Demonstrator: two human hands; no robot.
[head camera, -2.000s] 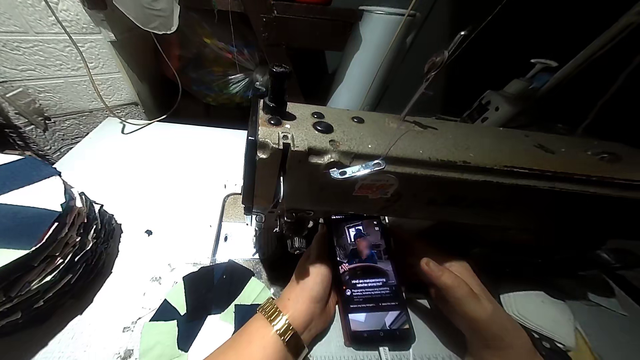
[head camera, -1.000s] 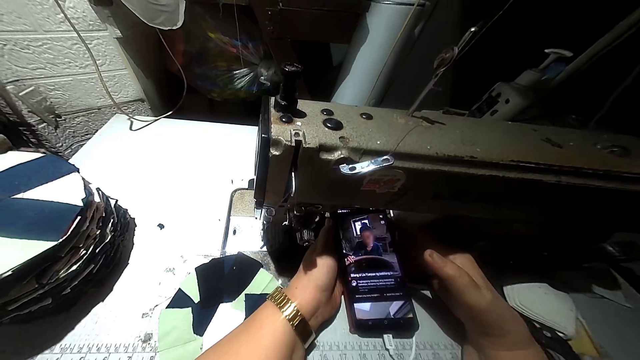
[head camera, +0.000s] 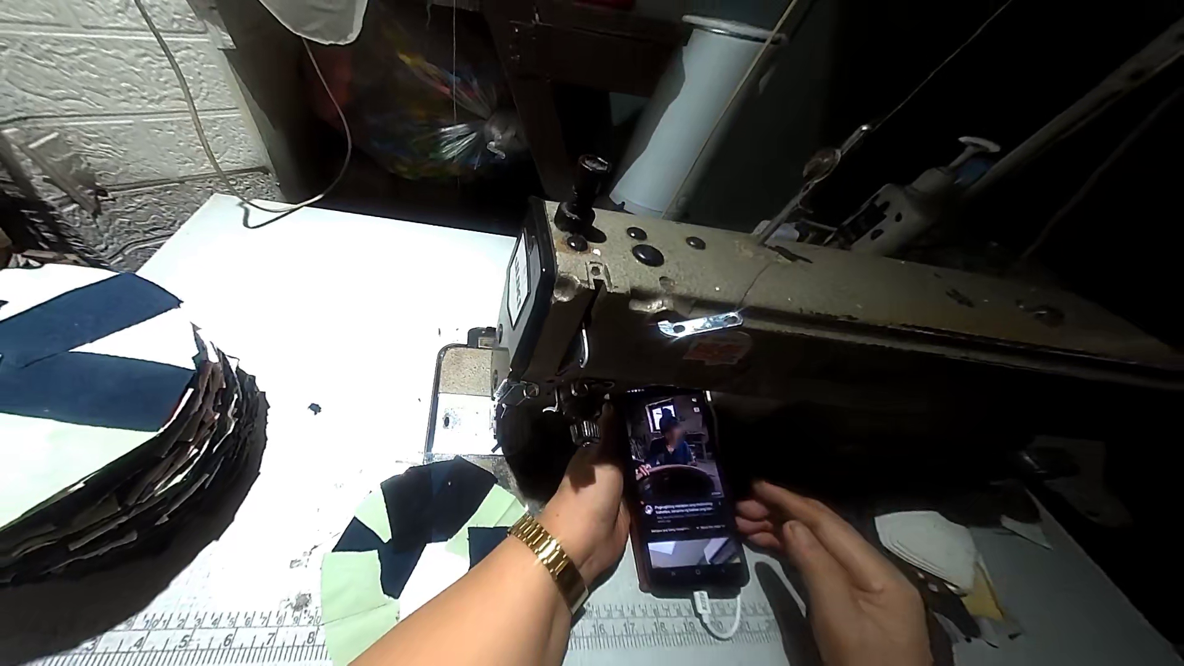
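My left hand (head camera: 587, 504), with a gold-coloured watch band (head camera: 548, 558) on its wrist, holds a smartphone (head camera: 686, 495) upright by its left side. The lit screen shows a picture of a person with writing below, and a white cable (head camera: 723, 622) is plugged into the bottom edge. My right hand (head camera: 837, 564) is just right of the phone, fingers apart and curved, holding nothing. Behind the phone stands the head of a sewing machine (head camera: 832, 305). A round patchwork piece of navy, pale green and white fabric (head camera: 439, 518) lies left of the phone, partly under my left forearm.
A thick stack of round patchwork pieces (head camera: 102, 398) stands at the left on the white table (head camera: 370, 268). A printed measuring scale (head camera: 222, 638) runs along the near edge. White fabric pieces (head camera: 930, 548) lie at the right. Behind are a pale cylinder (head camera: 689, 116) and a loose cable (head camera: 185, 88).
The writing and the lower picture on the phone's screen have changed. My left hand keeps its hold on the phone, and my right hand stays beside it.
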